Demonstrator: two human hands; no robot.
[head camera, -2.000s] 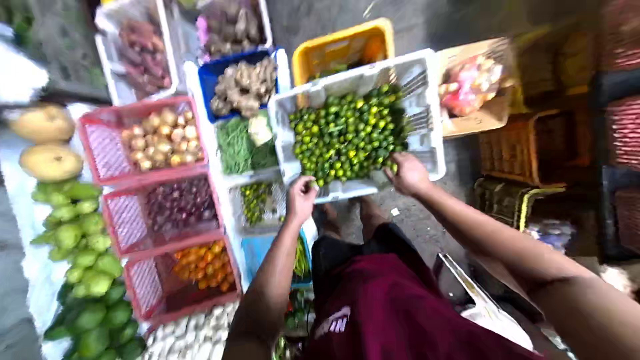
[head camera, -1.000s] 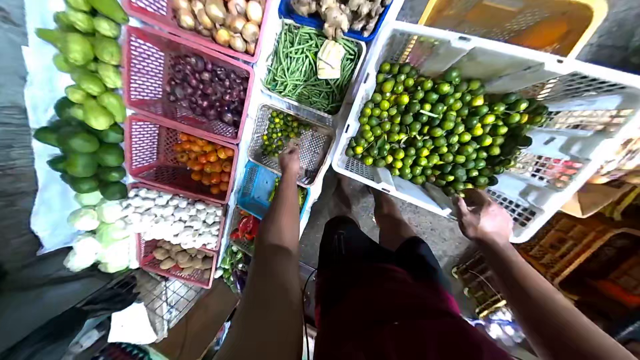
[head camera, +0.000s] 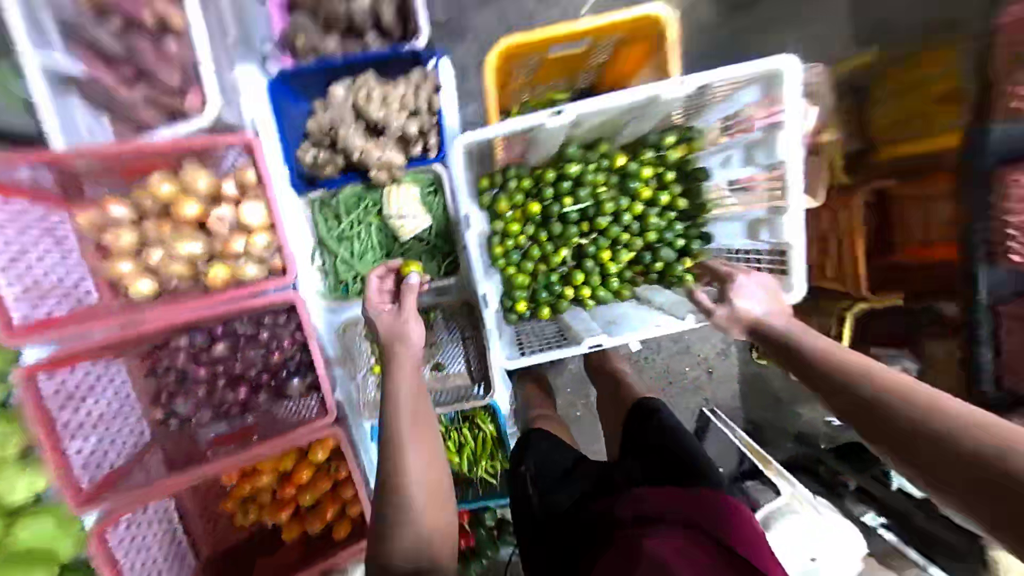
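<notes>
Between the fingertips of my left hand (head camera: 396, 308) is one small yellow-green citrus fruit (head camera: 411, 268), over the near edge of the green bean basket (head camera: 352, 232). Below that hand lies a small white basket (head camera: 456, 360) with a few green citrus fruits, partly hidden by my forearm. My right hand (head camera: 740, 298) is at the near right side of the large white plastic crate (head camera: 640, 330), its fingers beside the heap of green citrus fruits (head camera: 592, 224); whether they grip anything is unclear.
Pink baskets of onions (head camera: 188, 208), red shallots (head camera: 232, 368) and orange tomatoes (head camera: 300, 488) stand at the left. A blue basket of ginger (head camera: 372, 120) and a yellow crate (head camera: 584, 52) lie beyond. Green chillies (head camera: 474, 448) sit near my legs. Stacked crates (head camera: 896, 232) stand at the right.
My left hand has moved from the small citrus basket to over the bean basket and now holds a fruit. My right hand remains by the large crate's near side. The view has shifted.
</notes>
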